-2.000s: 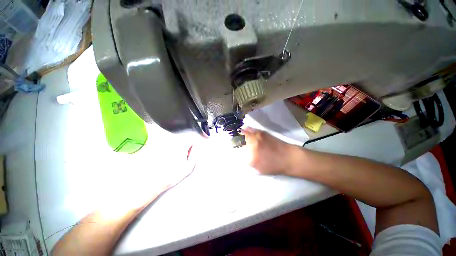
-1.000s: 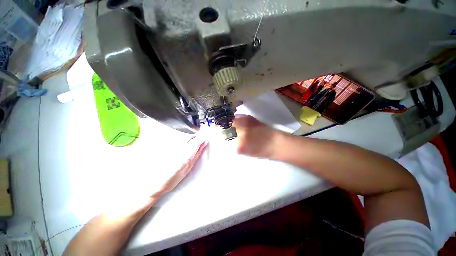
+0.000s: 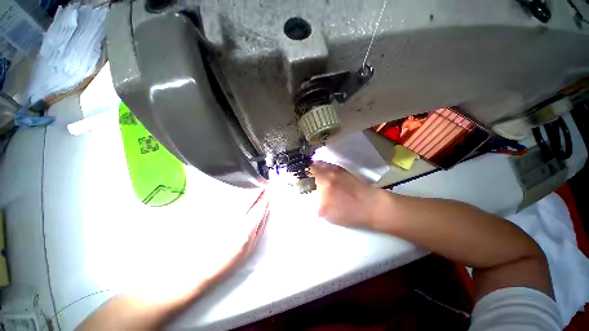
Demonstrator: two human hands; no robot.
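Note:
The grey-cream sewing machine point(image 3: 413, 71) spans the top of the view, its needle area hidden in glare. My right hand point(image 3: 342, 196) is bare and lies beside the presser foot, its fingertips partly behind a small round knob point(image 3: 305, 185). My left hand point(image 3: 254, 226) lies on the left side of the needle area, mostly washed out by the lamp light. White fabric seems to lie under the hands, but it merges with the white table point(image 3: 361, 251) in the glare. I cannot tell what the fingers hold.
A bright green tag point(image 3: 153, 161) hangs left of the machine head. A phone with a lit screen point(image 3: 445, 134) and a yellow scrap point(image 3: 404, 157) are under the machine arm. Black looped handles point(image 3: 554, 141) are at right, white cloth point(image 3: 557, 239) below them. White pieces point(image 3: 68, 48) are stacked upper left.
The view has shifted slightly, and the machine sits lower right than one second ago. The phone screen shows a different picture. Both hands remain beside the needle area.

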